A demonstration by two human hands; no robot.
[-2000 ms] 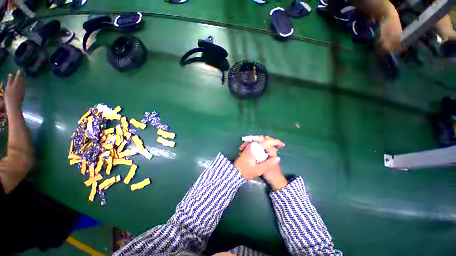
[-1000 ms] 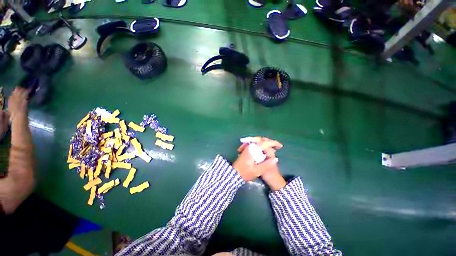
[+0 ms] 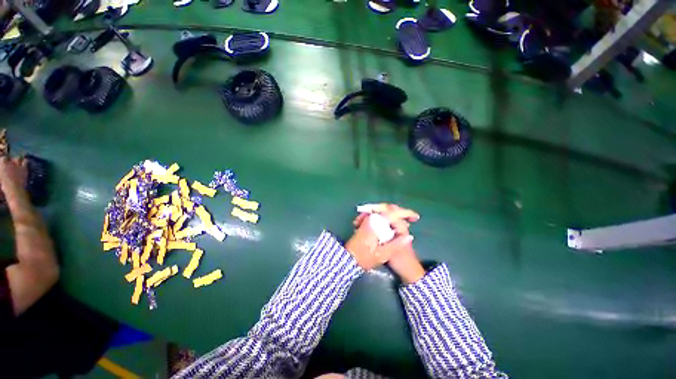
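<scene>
My left hand and my right hand are clasped together over the green surface, fingers folded, with white wraps on some fingers. No part shows in them; the palms are hidden. A round black ribbed housing with a yellow piece inside lies beyond my hands, slightly right. A black curved bracket lies to its left. A loose pile of yellow strips mixed with silver-purple parts lies left of my hands.
More ribbed housings and oval base pieces lie along the far side. A pale metal arm reaches in from the right; another stands at the upper right. A neighbouring person's arm is at the left edge.
The far housings and brackets have moved to the right and slightly nearer. The neighbour's hand has moved and is now by a dark housing at the left edge. My hands have not moved.
</scene>
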